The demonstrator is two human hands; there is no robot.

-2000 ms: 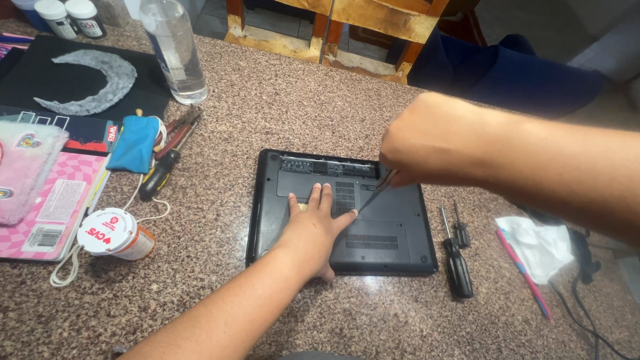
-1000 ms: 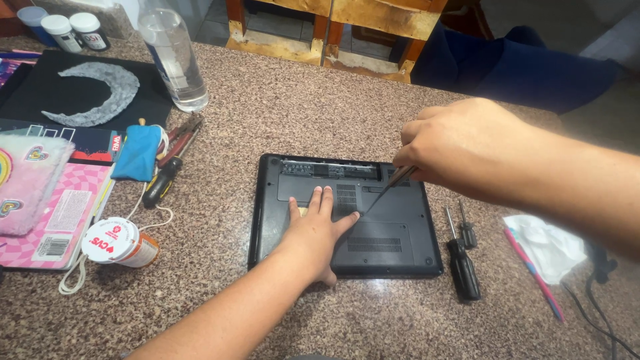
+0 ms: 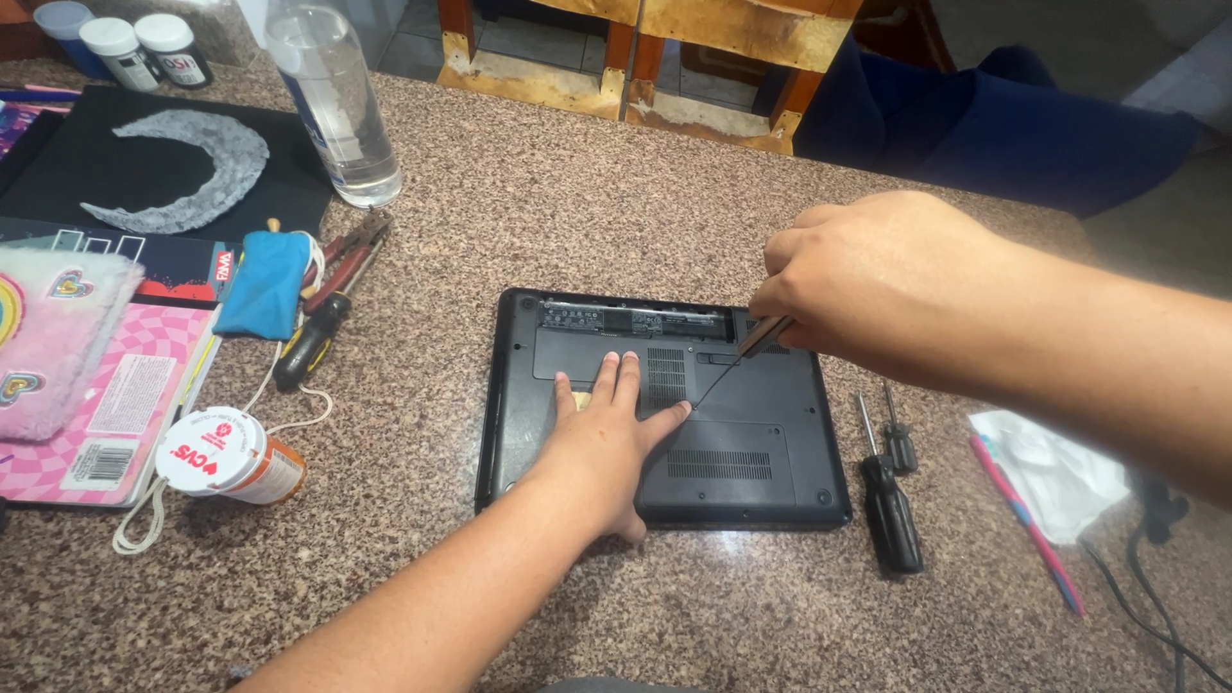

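A black laptop (image 3: 731,496) lies upside down on the speckled stone countertop, its vented bottom cover facing up and its battery bay exposed along the far edge. My left hand (image 3: 606,443) rests spread on the cover, holding no tool. My right hand (image 3: 847,269) is closed on a thin-shafted tool (image 3: 765,337), probably a screwdriver, above the laptop's right part. The shaft slants down to the cover beside my left fingertip; its exact contact is too small to tell. Right of the laptop lie a black-handled screwdriver (image 3: 891,515) and a smaller screwdriver (image 3: 900,443).
At the left are an orange pill bottle (image 3: 274,472), a blue pouch (image 3: 262,284), pliers (image 3: 342,265), another screwdriver (image 3: 313,342) and notebooks (image 3: 125,385). A clear bottle (image 3: 342,115) stands behind. White tissue (image 3: 1054,472), a pink-and-blue stick (image 3: 1028,525) and cables (image 3: 1150,587) lie right.
My right hand has risen away from the laptop's surface with the tool, showing more of its shaft. My left hand remains spread on the cover.
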